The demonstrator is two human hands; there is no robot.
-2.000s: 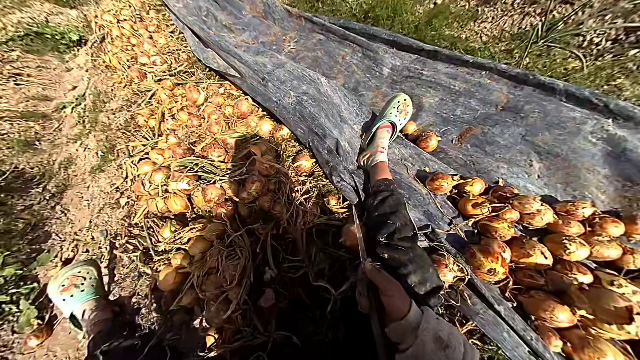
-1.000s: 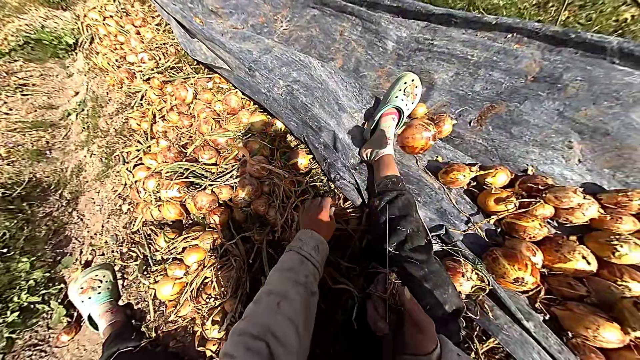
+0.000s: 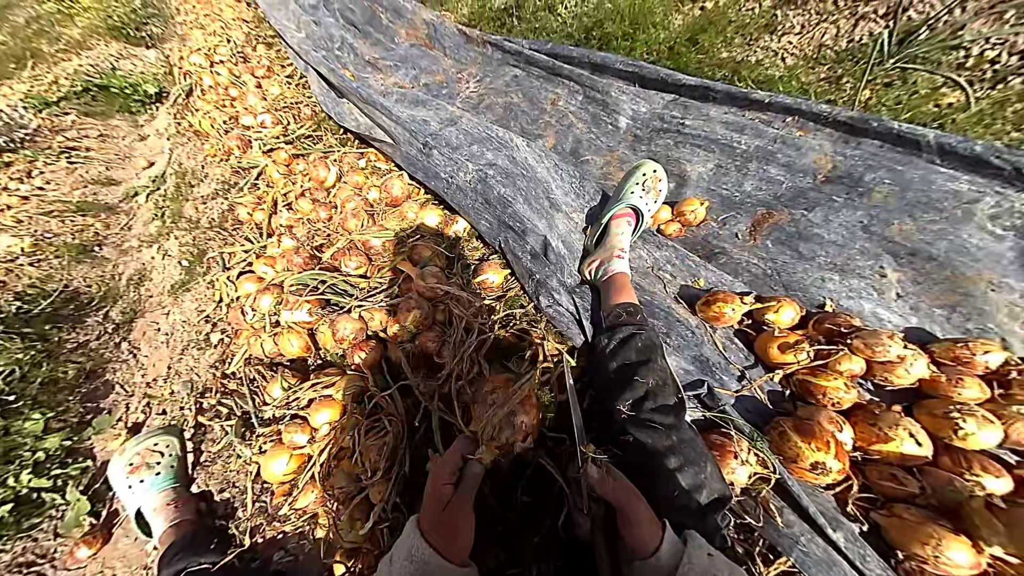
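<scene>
Low in the middle, my left hand [image 3: 453,500] pinches the root end of a large onion [image 3: 506,416] between thumb and fingers, the onion lying in shadow above it. Just to the right, my right hand [image 3: 620,504] is closed on the handle of a knife, its narrow blade [image 3: 574,404] pointing up and away, close beside the onion. Dry onion tops [image 3: 456,352] tangle around and beyond the onion. Shadow hides the handle and the lower fingers of my right hand.
Harvested onions with dry leaves [image 3: 344,260] run in a row at left centre. A grey ground sheet [image 3: 496,152] bears trimmed onions [image 3: 888,432] at right and a few small ones [image 3: 690,211] by my clog [image 3: 640,192]. My other clog [image 3: 152,472] stands on soil at left.
A second ago my left hand reached farther forward among the onion tops; it has drawn back toward me with a large onion. My right hand still has the knife.
</scene>
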